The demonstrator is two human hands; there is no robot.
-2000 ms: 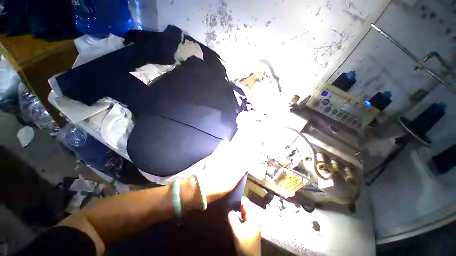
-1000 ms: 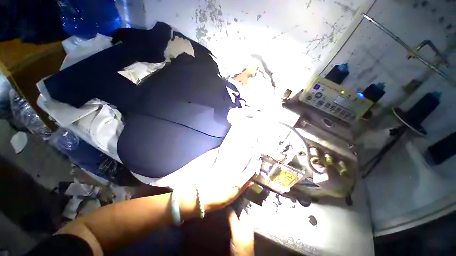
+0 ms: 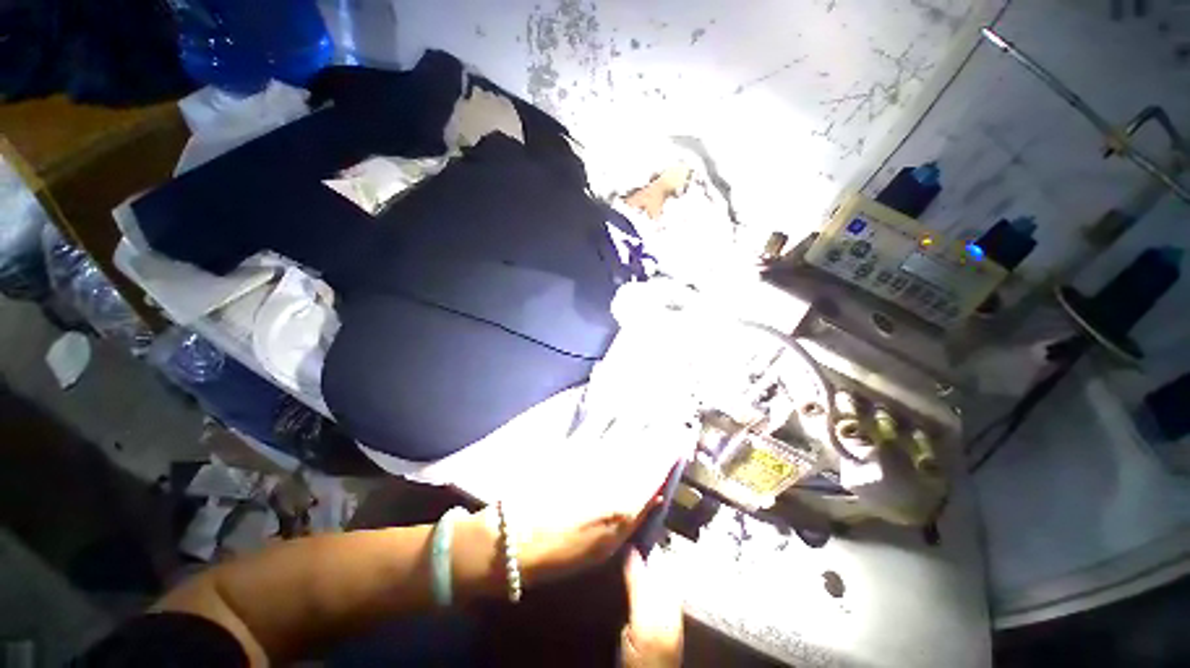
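A navy cloth piece [image 3: 663, 512] shows as a narrow dark strip at the front edge of the pale sewing machine [image 3: 887, 489]. My left hand [image 3: 581, 522], with two bracelets at the wrist, reaches in from the left and holds the cloth at the machine; its far fingers are lost in glare. My right hand [image 3: 655, 603] is low at the table edge, cut off below, with its fingertips at the cloth's lower end. The needle area is washed out by light, beside a yellow-patched cover [image 3: 763, 467].
A large spread of navy panels [image 3: 457, 352] lies left of the machine over crumpled white layers [image 3: 290, 326]. Behind are a control panel [image 3: 900, 268] and navy thread cones [image 3: 914, 189]. A metal rod [image 3: 1051, 81] stands upper right. Dark specks lie on the pale table [image 3: 900, 587]. Scraps litter the floor.
From one second ago, more navy cloth shows between my hands, and my right hand sits slightly further right. The whole view has shifted a little. The navy panels lie unchanged.
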